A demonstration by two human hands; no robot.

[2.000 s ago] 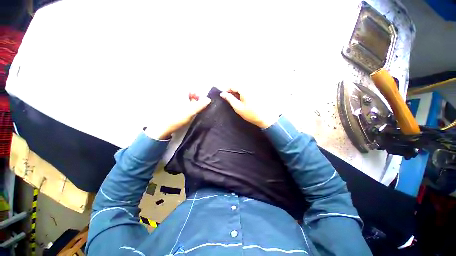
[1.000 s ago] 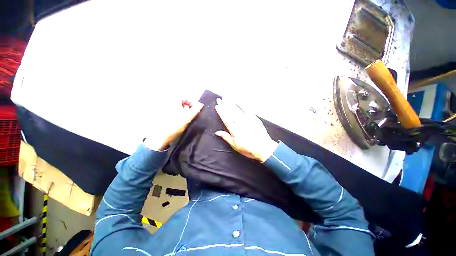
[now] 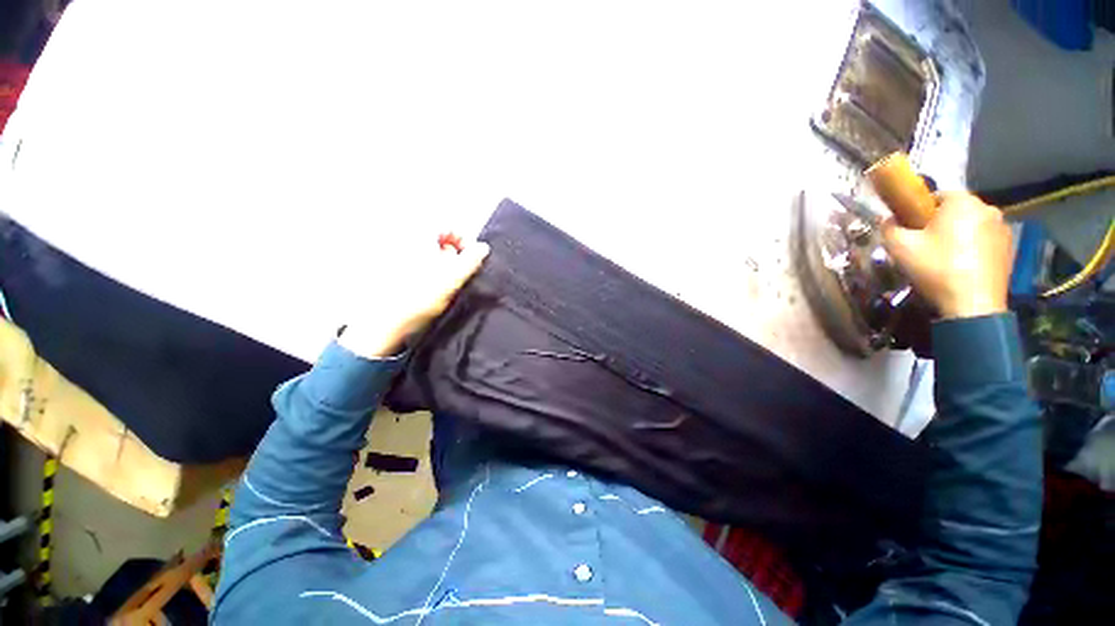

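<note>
A dark garment piece [image 3: 685, 367] lies along the near edge of the white pressing table and hangs down toward my body. Its narrow end lies on the board, with a matte band along the far side and wrinkled, shinier cloth nearer me. My left hand [image 3: 430, 297] holds the left edge of the cloth near that end. My right hand [image 3: 956, 254] is closed around the orange-tan handle of the steam iron [image 3: 846, 275], which stands at the right of the table.
The white table cover [image 3: 367, 122] is stained near the iron. A metal iron rest [image 3: 878, 88] sits at the far right. A yellow hose [image 3: 1082, 272] runs at the right edge. Dark cloth [image 3: 147, 349] hangs along the near left edge above a wooden piece [image 3: 86, 422].
My right hand has left the cloth and taken hold of the iron's handle. The cloth now lies spread out to the right along the table edge. My left hand stays at its end.
</note>
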